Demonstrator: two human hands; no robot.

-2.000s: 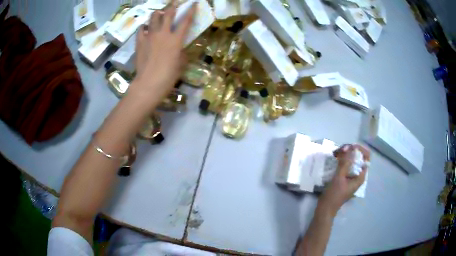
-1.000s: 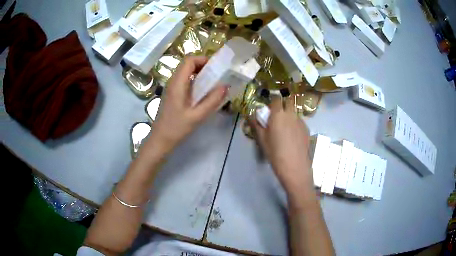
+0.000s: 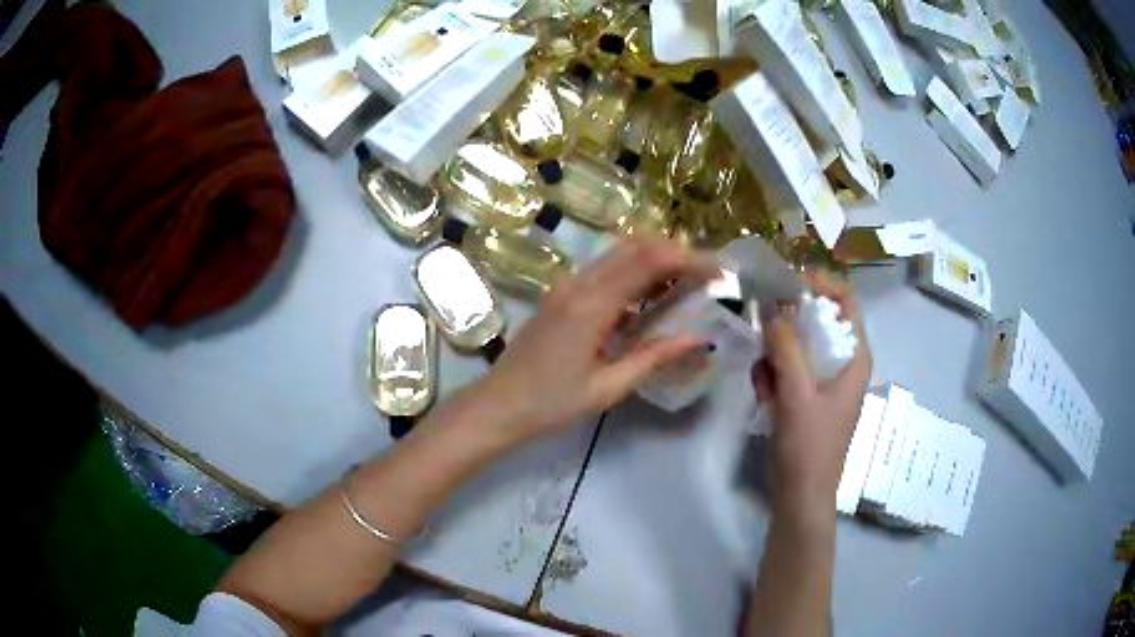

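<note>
My left hand (image 3: 579,342) holds a blurred white carton (image 3: 685,361) near the table's middle. A dark bottle cap shows at the carton's upper end, between my hands. My right hand (image 3: 809,373) is at the carton's right end, its fingers curled around a small beaded white bunch (image 3: 828,334). Bottles of pale yellow liquid (image 3: 492,181) with black caps lie heaped behind my hands. Two bottles (image 3: 402,361) lie apart at the left. Closed packed cartons (image 3: 927,467) stand in a row right of my right hand. Whether the bottle is fully inside the carton is hidden.
A rust-brown cloth (image 3: 168,187) lies at the left. Loose white cartons (image 3: 448,106) lie on and around the bottles, more at the upper right. A long white carton block (image 3: 1043,396) lies at the far right. A clear plastic bag (image 3: 174,479) shows below the table edge.
The left hand has moved right and down with the carton. The right hand has come up from the bottles to the carton's end. The whole view has shifted, moving the table items rightward.
</note>
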